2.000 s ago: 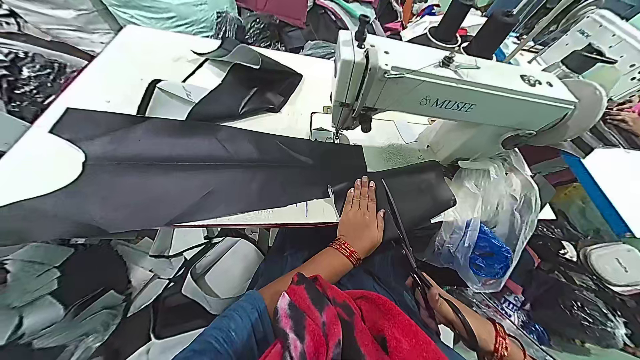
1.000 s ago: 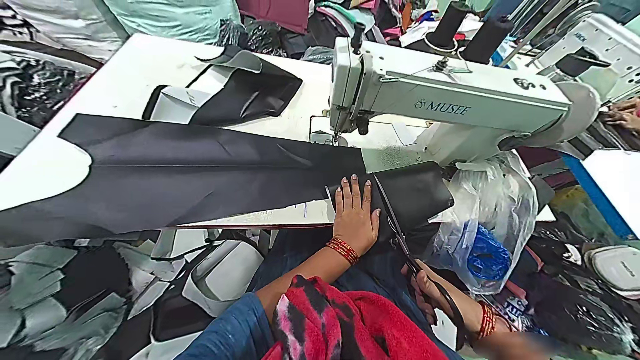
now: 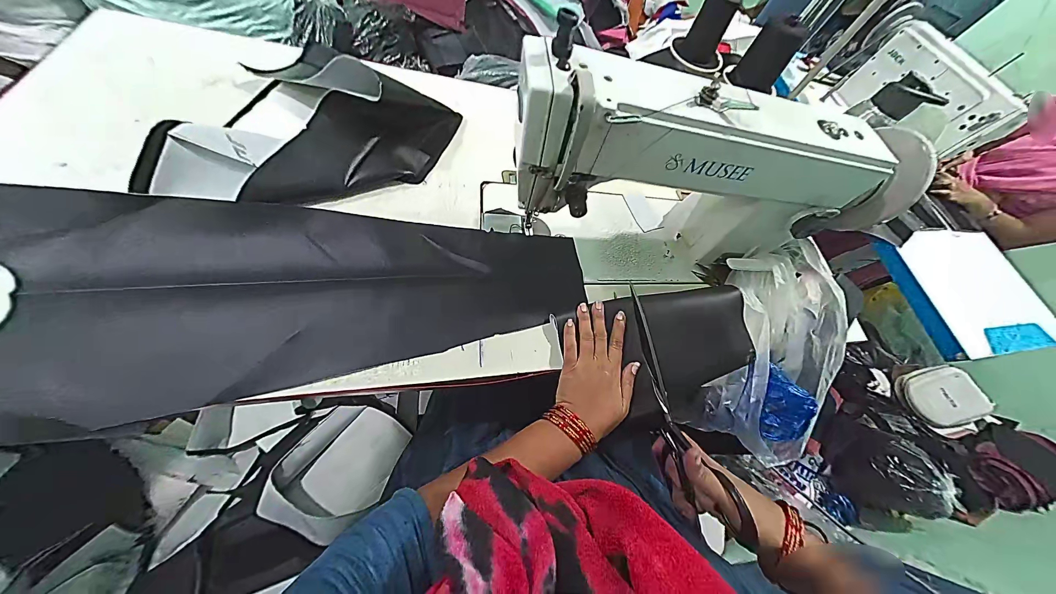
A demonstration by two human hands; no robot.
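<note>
My left hand (image 3: 596,371) lies flat, fingers spread, on a black sheet piece (image 3: 697,330) at the table's front edge. In my right hand (image 3: 701,487) is a pair of large black-handled scissors (image 3: 652,363), its blades over the black piece just right of my left hand. The blades look closed or nearly so. A long black sheet (image 3: 289,297), possibly coated fabric, stretches left across the table, its narrow end by my left fingertips. Behind it stands a white sewing machine (image 3: 709,148), with its needle area close to the long sheet's end.
A folded black piece with pale backing (image 3: 355,132) lies at the back left of the white table (image 3: 91,99). A clear plastic bag (image 3: 792,330) hangs at the table's right. Scraps (image 3: 346,470) lie below left. Another person's arm (image 3: 1011,223) shows at the far right.
The scissors blades, apart two seconds ago, have come closer together. My left hand stays on the black piece.
</note>
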